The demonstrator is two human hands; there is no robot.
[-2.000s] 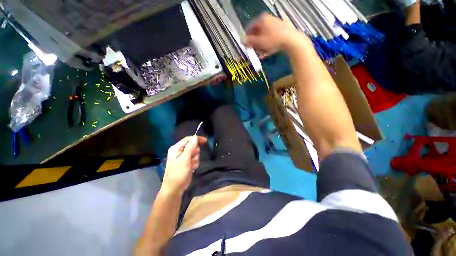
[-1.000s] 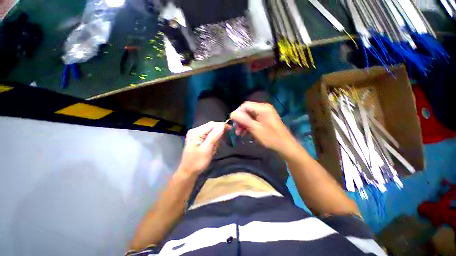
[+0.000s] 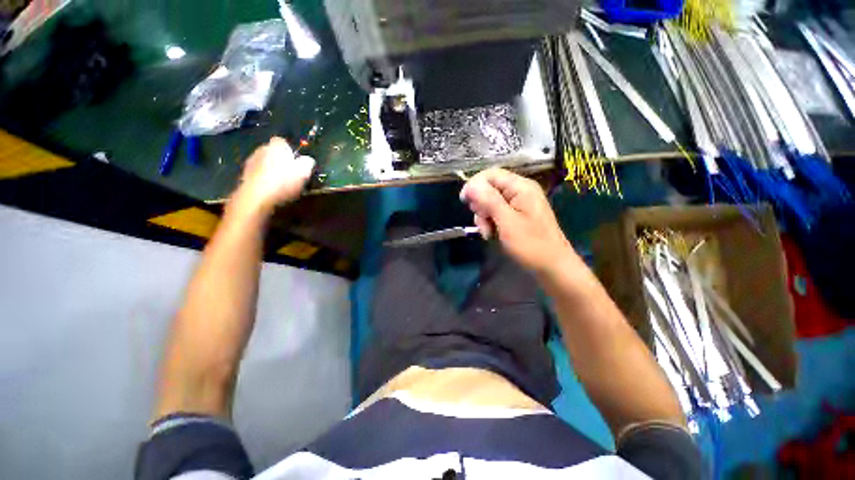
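My right hand (image 3: 511, 208) is above my lap, just in front of the bench edge. It is shut on a thin grey-white strip part (image 3: 431, 237) that points left from the fingers. A short pale end shows above the fingertips. My left hand (image 3: 273, 175) is at the bench edge, over the spot of the pliers (image 3: 304, 144). Only small orange and dark bits of the pliers show, and the hand's grip is hidden. The crimping machine (image 3: 450, 28) stands behind, its tray (image 3: 536, 150) holding a heap of shiny crimp terminals (image 3: 469, 131).
Yellow-wire strips (image 3: 589, 103) and blue-wire strips (image 3: 741, 103) lie on the bench (image 3: 637, 136) at right. A cardboard box (image 3: 783, 281) of strips stands below. A clear bag (image 3: 225, 94) and blue-handled tool (image 3: 180, 150) lie left. Yellow offcuts dot the bench. Striped tape edges the grey surface (image 3: 187, 300).
My hands were together over my lap one second ago. My left hand has moved up and left to the pliers; my right hand has moved slightly right with the strip. The view has shifted.
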